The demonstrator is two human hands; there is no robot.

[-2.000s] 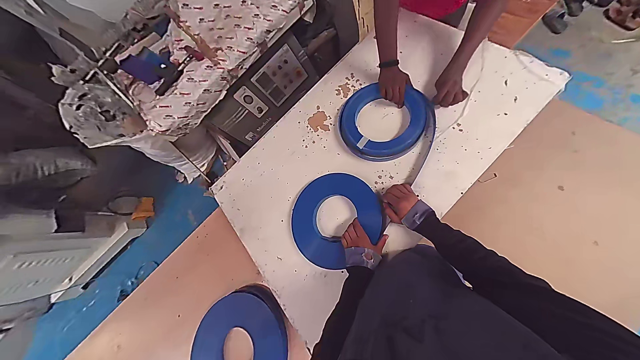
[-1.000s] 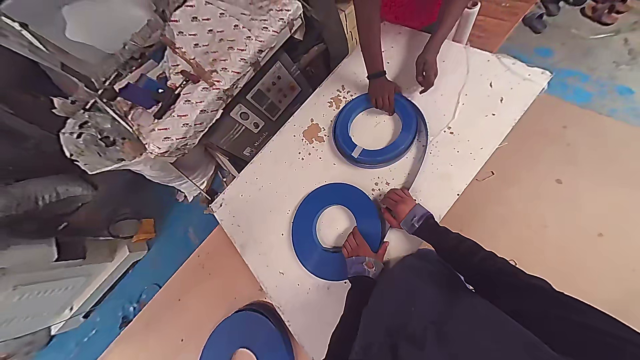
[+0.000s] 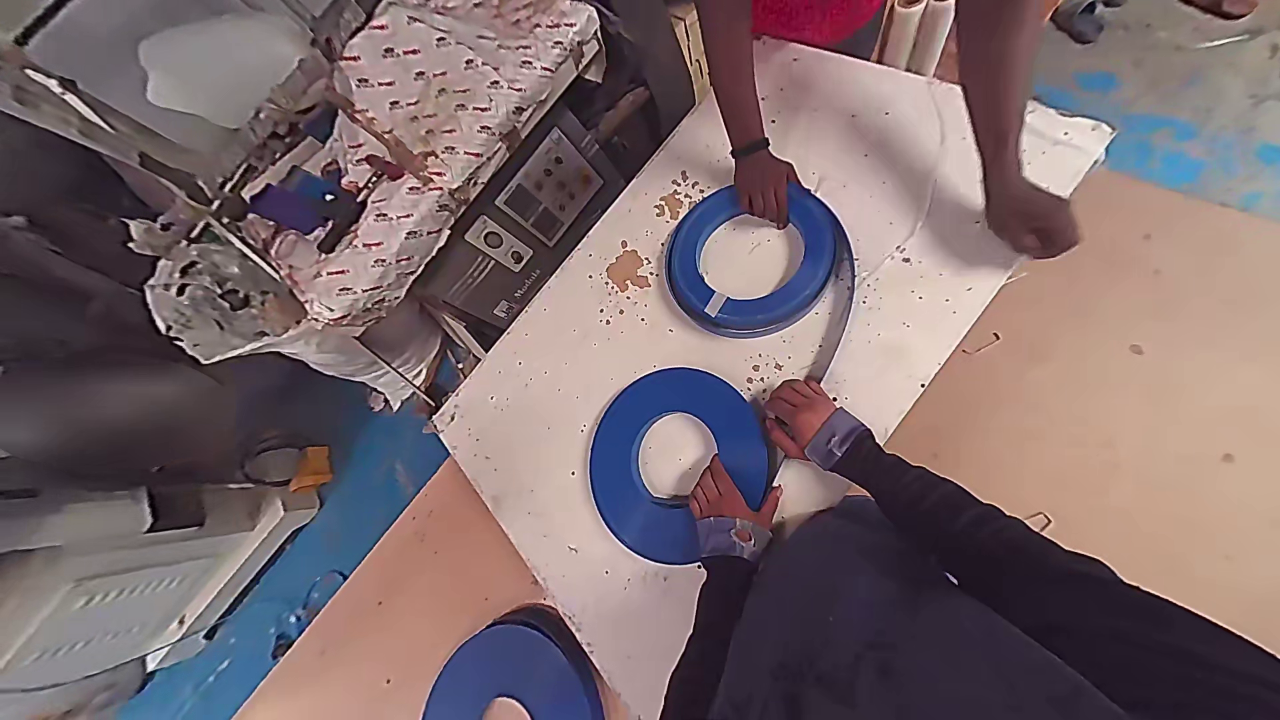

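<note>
A flat blue coil of strip [image 3: 640, 420] lies on the white board in front of me. My left hand [image 3: 728, 497] grips its lower right side, fingers over the inner rim and thumb at the outer edge. At the coil's right edge, my right hand [image 3: 797, 415] pinches the strip [image 3: 843, 320] that runs up to a second blue coil [image 3: 690, 285]. That farther coil has a pale piece of tape across it. A co-worker's hand [image 3: 765, 187] rests on its top rim; the co-worker's other hand [image 3: 1035, 220] is off to the right, apart from the coil.
The speckled white board [image 3: 520, 440] lies over a tan surface [image 3: 1120, 400]. Another blue coil [image 3: 540, 665] is at the bottom left. A dark control panel [image 3: 530, 220] and a printed wrapping sheet [image 3: 450, 100] stand beside the board at upper left.
The co-worker's right-side hand has moved off from the far coil to the right. My hands stay at the near coil, with the strip still joining both coils.
</note>
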